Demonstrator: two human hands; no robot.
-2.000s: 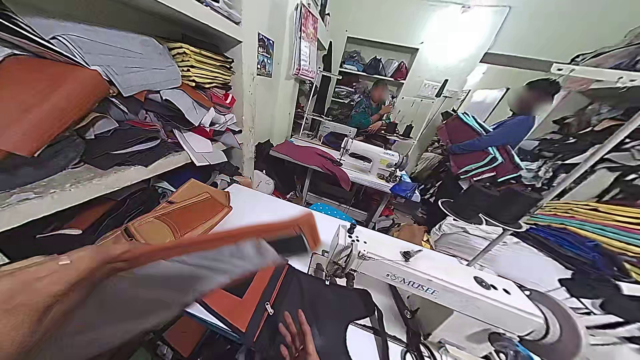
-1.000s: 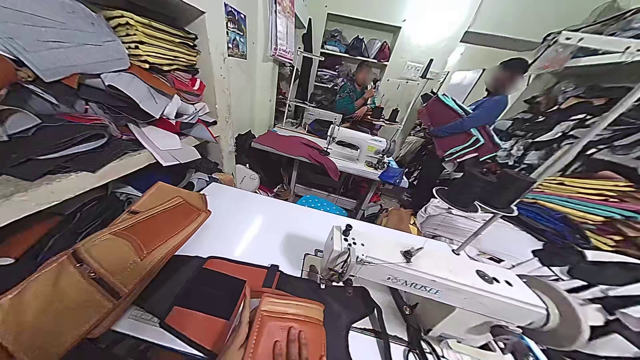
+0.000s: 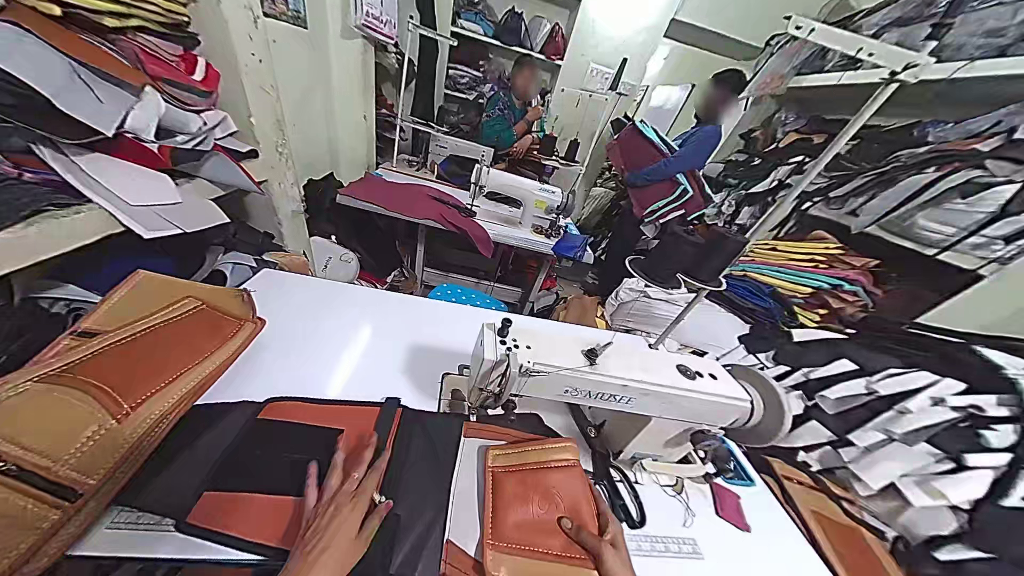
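My left hand (image 3: 344, 504) lies with fingers spread on a black fabric piece with orange-brown leather panels (image 3: 248, 516). With thumb on top, my right hand (image 3: 598, 532) grips a stitched tan and orange-brown leather pocket panel (image 3: 536, 504) at its right edge. The black fabric runs toward the needle area of a white sewing machine (image 3: 616, 384); whether it lies under the presser foot I cannot tell. Stitched tan and brown leather pieces (image 3: 120, 384) are stacked at the left.
Black scissors (image 3: 620, 488) and a clear ruler (image 3: 664, 546) lie on the white table (image 3: 320, 328) near the machine. Thread cones (image 3: 704, 256) stand behind it. Fabric scraps fill the shelf at left. Farther back, one person sits by a second sewing machine (image 3: 520, 196); another holds maroon pieces.
My left hand has come onto the black fabric. The leather pocket panel has moved right, toward the machine, with my right hand now at its edge.
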